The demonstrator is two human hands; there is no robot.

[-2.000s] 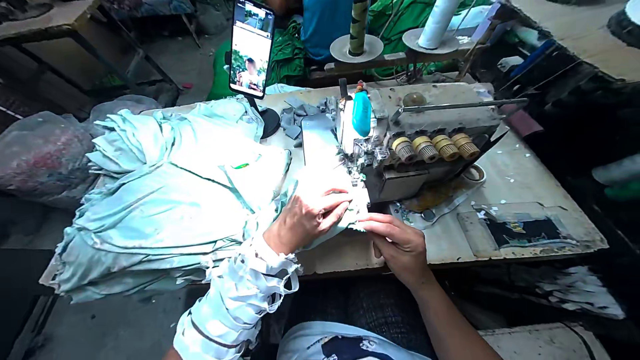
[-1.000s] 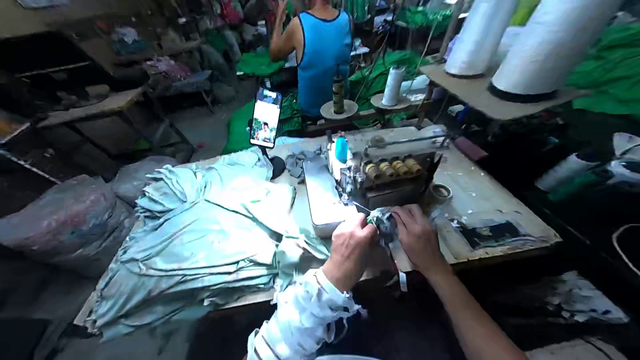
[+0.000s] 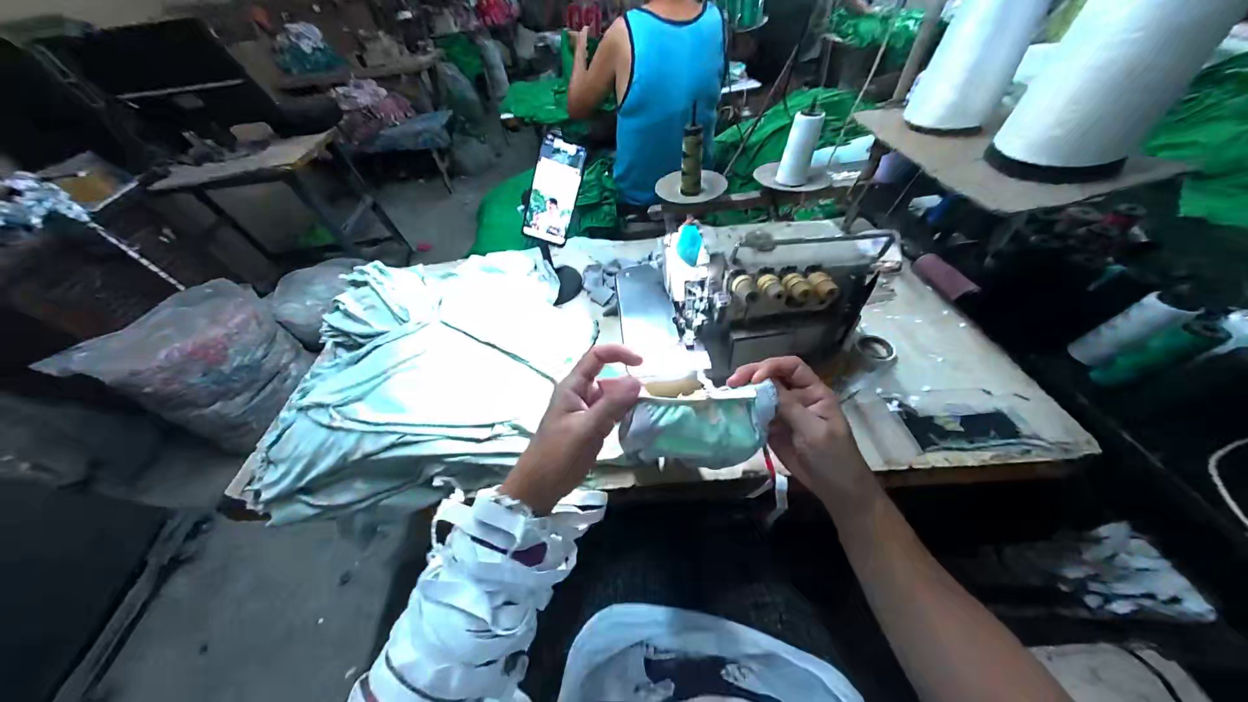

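Between my two hands a small pale green fabric piece [image 3: 697, 429] is stretched in front of an overlock sewing machine [image 3: 780, 302]. My left hand [image 3: 585, 409] pinches its left end between thumb and index finger; white fabric strips [image 3: 478, 595] wrap that forearm. My right hand [image 3: 804, 419] grips the right end, and a thin red and white strip [image 3: 777, 483] dangles beneath it. A large heap of pale green fabric [image 3: 419, 380] covers the left of the table, left of my left hand. The machine's presser foot area is just beyond the held piece.
A phone on a stand [image 3: 554, 190] rises behind the heap. Plastic bags [image 3: 210, 356] of scraps lie left of the table [image 3: 1033, 429]. A tape roll [image 3: 876, 348] rests right of the machine. Large thread cones [image 3: 1102, 88] stand at upper right. A person in a blue tank top [image 3: 671, 97] is beyond.
My hands have moved apart, with the fabric piece now spread between them; one second ago they were close together on bunched fabric. Since two seconds ago the view has tilted up.
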